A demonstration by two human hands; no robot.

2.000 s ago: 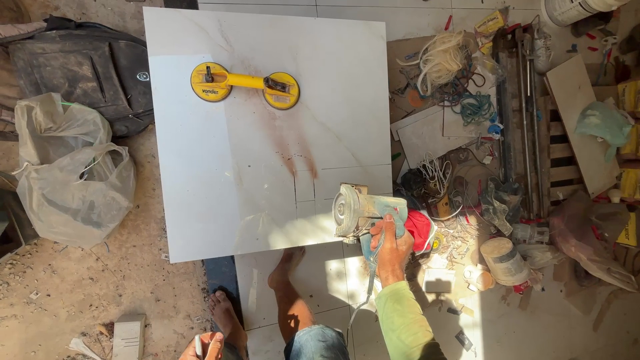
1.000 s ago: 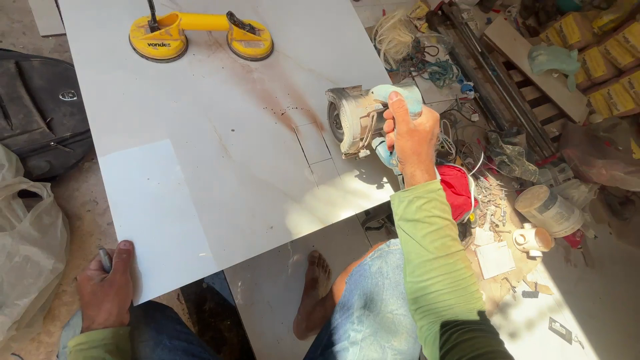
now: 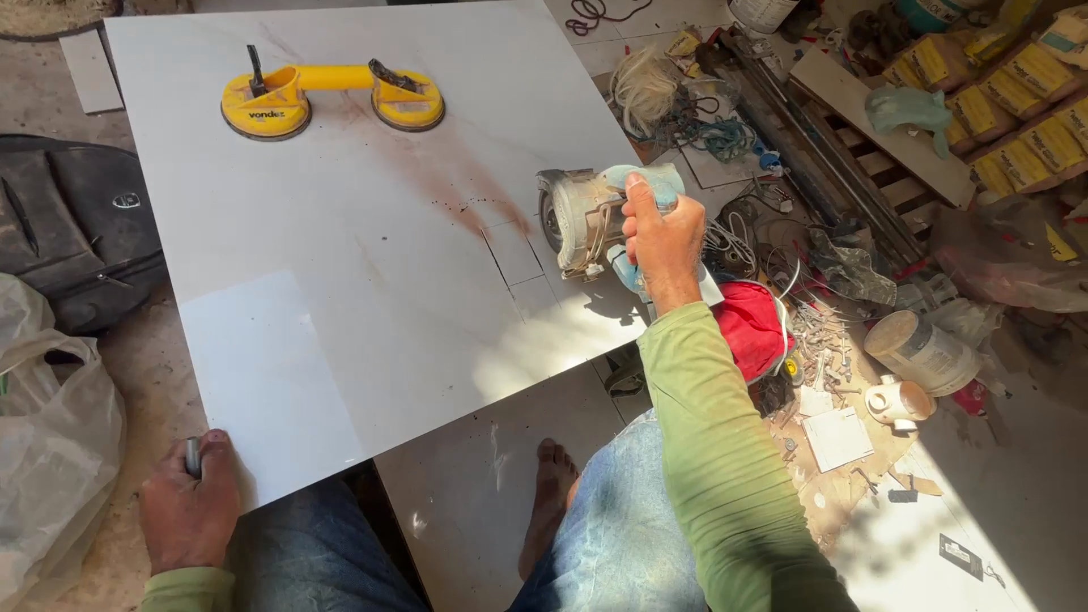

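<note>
A large white tile lies in front of me, with reddish-brown dust and several thin lines marked or cut in it. My right hand grips the handle of a dusty electric tile saw, held at the tile's right part beside the lines; whether its blade touches the tile cannot be told. At the near left corner of the tile, my left hand is closed around a small grey cylindrical object, perhaps a marker. A yellow double suction-cup lifter sits on the tile's far part.
A black backpack and a plastic bag lie at left. At right are a red cloth item, tangled cords, metal bars, a dirty bucket, a white pipe fitting and yellow packages.
My left hand has come to the tile's near left corner, from low in the oldest frame. My right hand still holds the saw. The view has shifted and turned.
</note>
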